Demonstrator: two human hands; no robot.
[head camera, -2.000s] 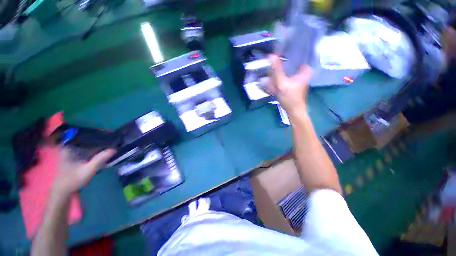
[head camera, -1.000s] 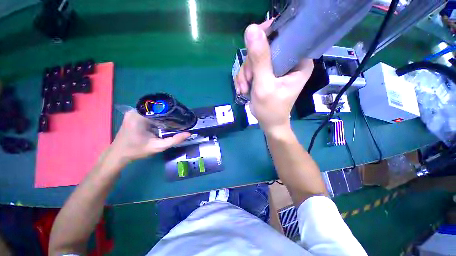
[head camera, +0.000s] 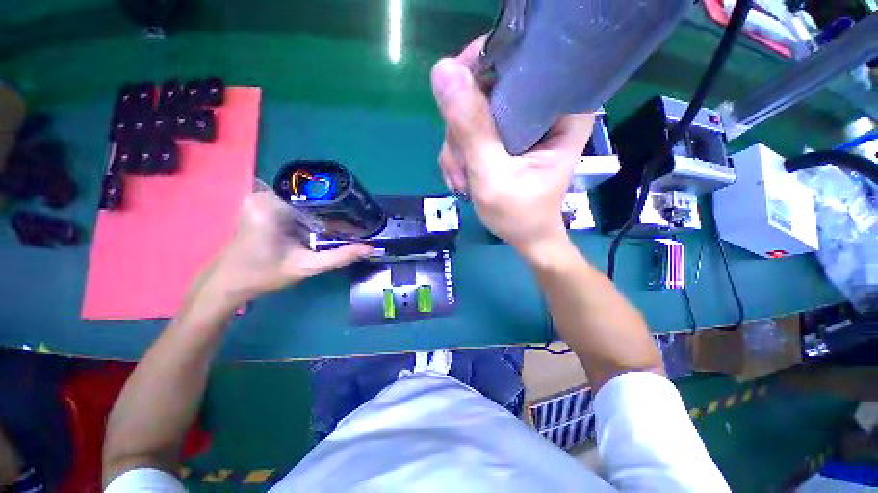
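Note:
My left hand (head camera: 265, 246) grips the black handheld unit (head camera: 400, 229) at its left end. The unit's open round barrel (head camera: 313, 185) faces up, with blue and orange inside. Its pale-framed end lies to the right. My right hand (head camera: 515, 173) is wrapped around the thick grey electric screwdriver (head camera: 578, 63). The driver's tip is near the unit's right end; whether it touches is too small to tell. The fixture (head camera: 404, 294), a dark plate with lime-green pads, lies just below the unit.
A pink foam mat (head camera: 173, 241) holds rows of black parts (head camera: 159, 123) at left. A loose dark pile (head camera: 43, 183) lies beyond it. Screw feeders (head camera: 698, 144), a striped strip (head camera: 667, 264) and a white box (head camera: 767, 204) are at right. The black cable (head camera: 693, 101) hangs in front of the feeders.
My left hand came from the mat to hold the unit. My right hand moved from the feeders with the driver to the unit's right end. Since one second ago both hands shifted only slightly.

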